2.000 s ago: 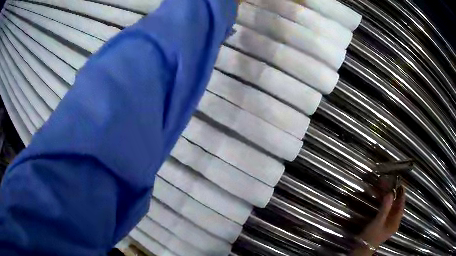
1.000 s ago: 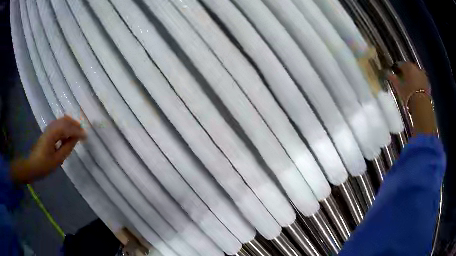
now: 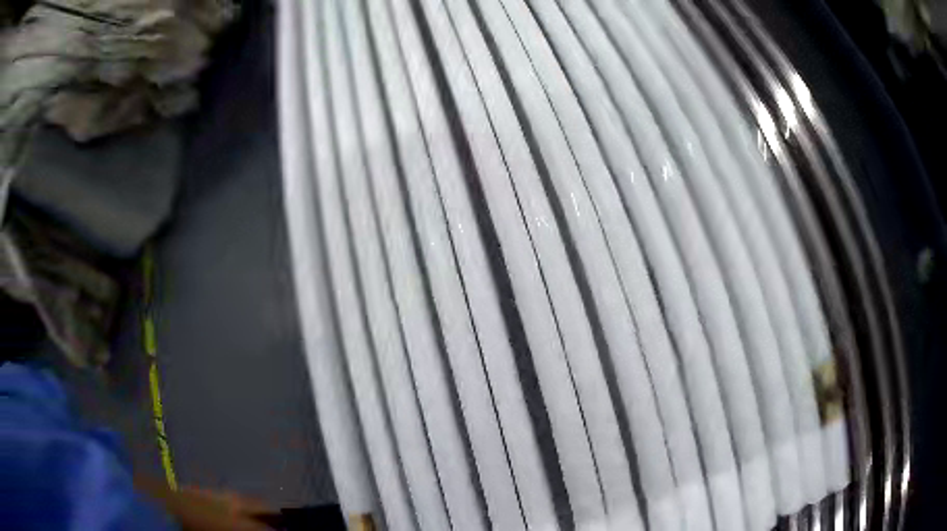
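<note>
White tube covers (image 3: 540, 259) lie side by side in long strips over the steel tube rack (image 3: 862, 270), whose bare shiny bars show along the right and at the bottom right. A small cream and dark clip or tag (image 3: 828, 389) sits at the right edge of the covers, and a similar piece (image 3: 360, 522) is cut off at the bottom edge. My left hand (image 3: 218, 508) is blurred and cut off at the bottom left, beside the rack; its fingers are not clear. My right hand is out of the picture.
Grey floor (image 3: 228, 332) with a yellow tape line (image 3: 156, 384) runs left of the rack. Heaped beige cloth (image 3: 114, 62) and a grey piece (image 3: 104, 187) lie at the upper left. A dark edge curves around the rack's right side.
The view has shifted, showing more floor and cloth at left. My left hand has gone from the covers' left edge to the bottom left. My right hand has left the picture.
</note>
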